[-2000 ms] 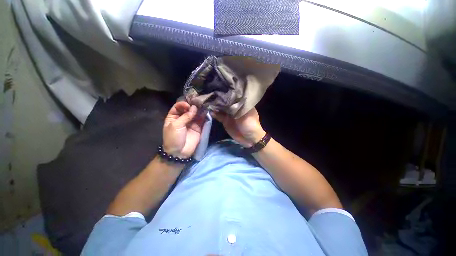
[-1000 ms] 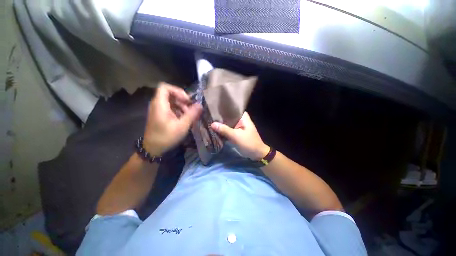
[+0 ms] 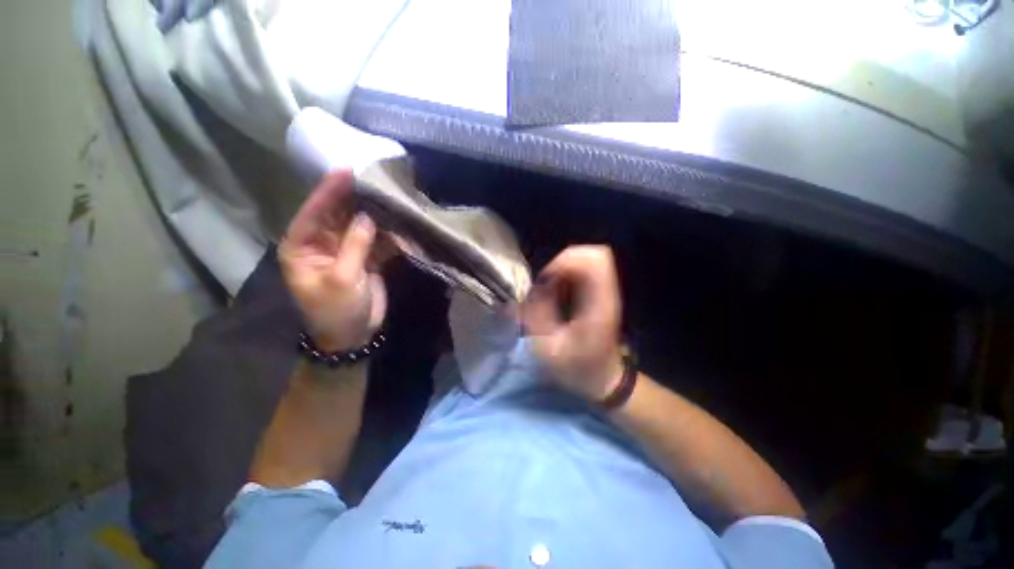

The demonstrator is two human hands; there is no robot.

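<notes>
A small cloth piece point(image 3: 450, 231), brownish-beige with dark edges and whitish parts, is stretched between my two bare hands above my lap. My left hand point(image 3: 334, 261) grips its left end between thumb and fingers. My right hand point(image 3: 576, 317), blurred, pinches its right end. A pale flap point(image 3: 484, 339) hangs below the cloth near my right hand, and a white part point(image 3: 345, 147) sticks out above my left fingers. The fingertips of my right hand are partly hidden by blur.
A dark grey textured rectangular cloth piece point(image 3: 595, 61) lies flat on the white table point(image 3: 778, 122), above its dark ridged front edge point(image 3: 534, 145). Pale cloth point(image 3: 217, 133) hangs from the table's left side. Dark cloth point(image 3: 211, 389) lies left of my lap. Metal parts point(image 3: 956, 13) show top right.
The cloth was bunched between my close-together hands, then folded; now it is pulled out lengthwise. My hands have moved apart. The view has shifted slightly, so the table appears lower and further right.
</notes>
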